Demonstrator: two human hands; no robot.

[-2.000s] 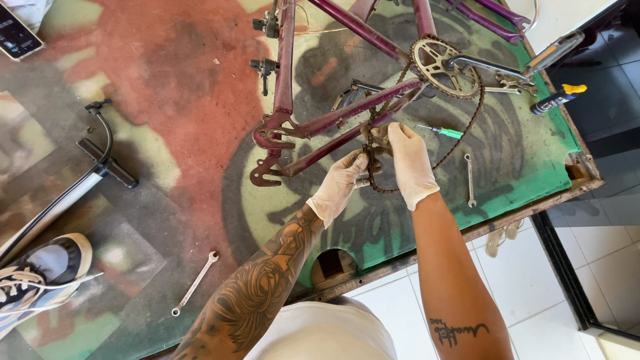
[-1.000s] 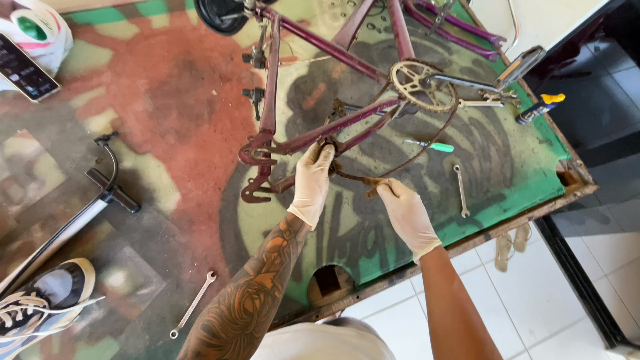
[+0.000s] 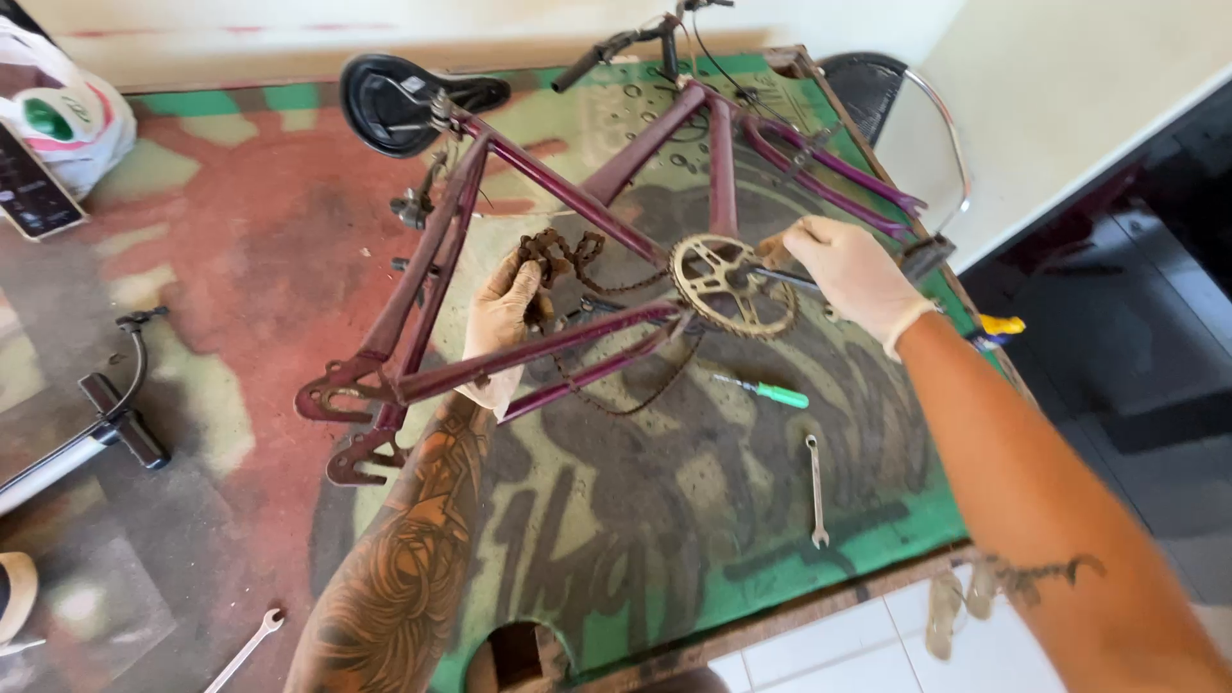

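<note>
A purple bicycle frame (image 3: 577,197) lies on a painted table, with its black saddle (image 3: 390,106) and handlebar (image 3: 616,53) attached and no wheels in its dropouts. My left hand (image 3: 500,322), in a soiled white glove, reaches between the frame tubes and grips a bunched, rusty bicycle chain (image 3: 626,286). The chain runs toward the chainring (image 3: 710,286) and also hangs in a loop below the chainstay. My gloved right hand (image 3: 847,269) is at the crank arm (image 3: 784,279), just right of the chainring; its fingertips are partly blurred, and whether it grips the crank is unclear.
A green-handled screwdriver (image 3: 778,395) and a combination wrench (image 3: 817,491) lie below the chainring. Another wrench (image 3: 245,650) is at lower left, near a floor pump (image 3: 72,462). A phone (image 3: 37,192) and plastic bag (image 3: 91,115) sit upper left. The table has a corner pocket hole (image 3: 517,654).
My right hand has let go of the chain and moved up to the crank. The chain, earlier stretched between both hands, is now bunched in my left hand inside the frame. The view has shifted.
</note>
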